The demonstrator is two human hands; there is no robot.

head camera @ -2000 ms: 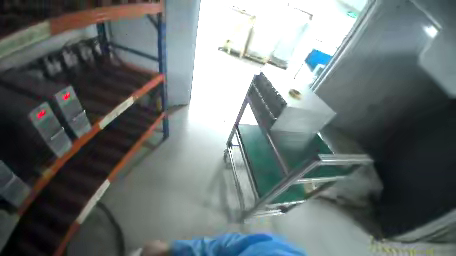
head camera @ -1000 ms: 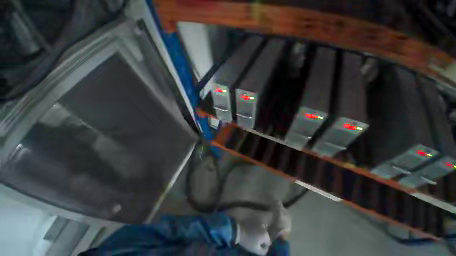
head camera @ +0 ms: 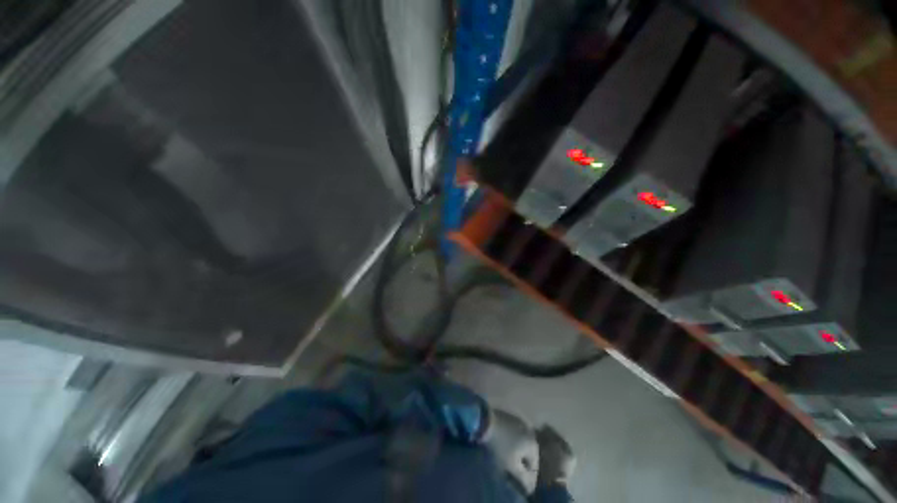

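Note:
My left hand (head camera: 510, 447), in a white glove with a blue sleeve, is low in the middle of the view. My right hand (head camera: 556, 460), also gloved, is close beside it at the bottom edge. Both are small and blurred, and I cannot tell whether they touch or hold anything. In front of them, grey power modules (head camera: 634, 221) stand on edge in pairs on the rack shelf (head camera: 629, 314). Red digits and small green lights glow on their fronts. Neither hand touches a module.
A large dark-panelled cabinet (head camera: 197, 196) with a pale frame fills the left. A blue rack upright (head camera: 474, 88) stands between it and the modules. Black cable (head camera: 531, 368) loops over the grey floor below the shelf. An orange beam (head camera: 826, 49) crosses the upper right.
My view has swung from the trolley and other rack end to the cabinet and rack corner, now closer. Both gloved hands remain together at the bottom since one second ago.

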